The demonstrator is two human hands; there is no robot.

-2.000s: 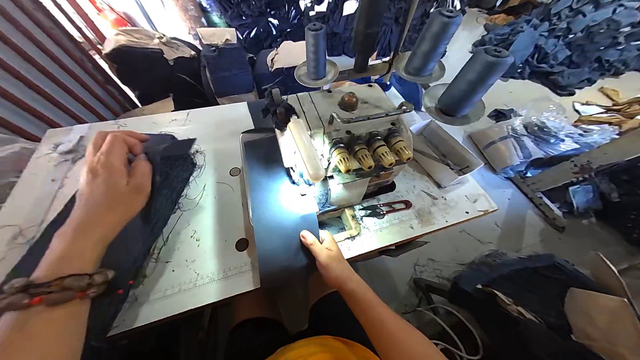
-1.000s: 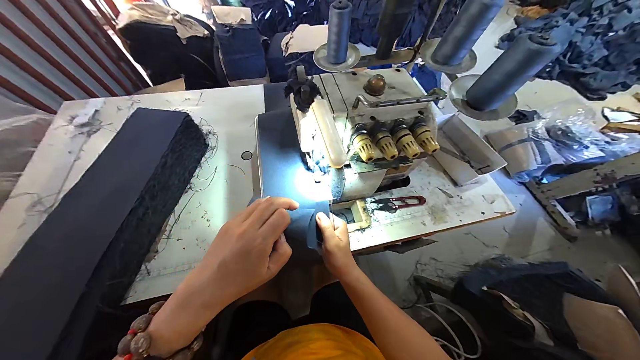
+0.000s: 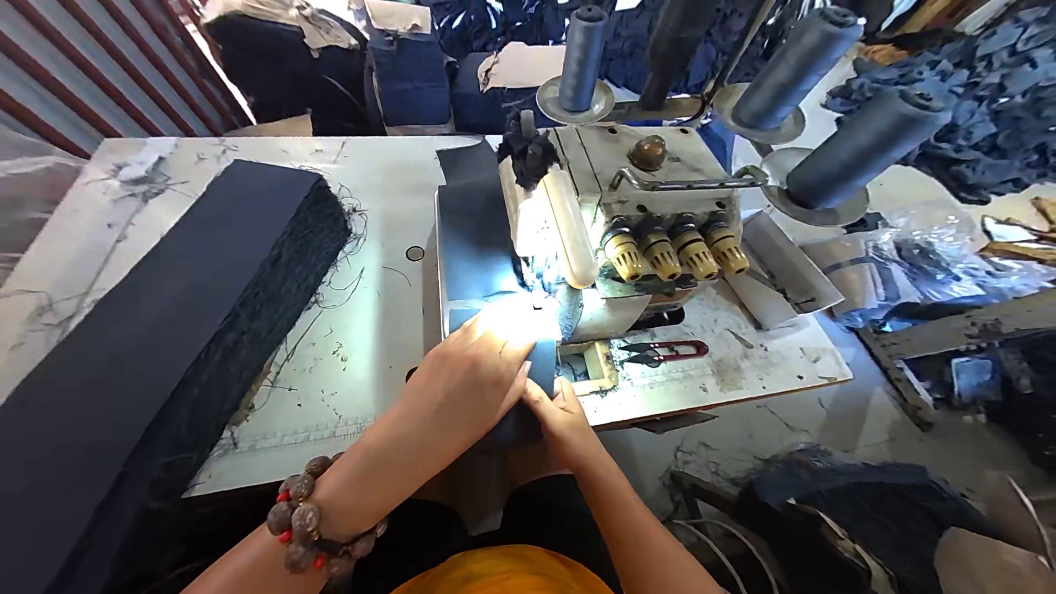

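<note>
An overlock sewing machine (image 3: 660, 186) with yellow tension dials stands on a white table. Under its lit presser area lies a dark blue fabric piece (image 3: 474, 239), and a second piece (image 3: 542, 359) lies nearer me. My left hand (image 3: 478, 363) rests on this nearer piece, fingertips beside the presser foot in bright glare. My right hand (image 3: 561, 412) pinches the same piece's right edge, close to my left fingers. A thick stack of dark cut fabric (image 3: 190, 289) with frayed edges lies to the left. Thread snips (image 3: 664, 352) with a red handle lie right of the hands.
Grey thread cones (image 3: 583, 62) stand on holders behind and right of the machine. An open white box (image 3: 780, 268) sits at its right. Loose threads lie on the table (image 3: 375, 330). Fabric bundles (image 3: 408, 74) stand behind; scraps and plastic bags (image 3: 932, 256) lie at the right.
My left hand has moved from the stack on the left to the fabric at the machine, then forward toward the presser foot. My right hand remains at the fabric's near right edge.
</note>
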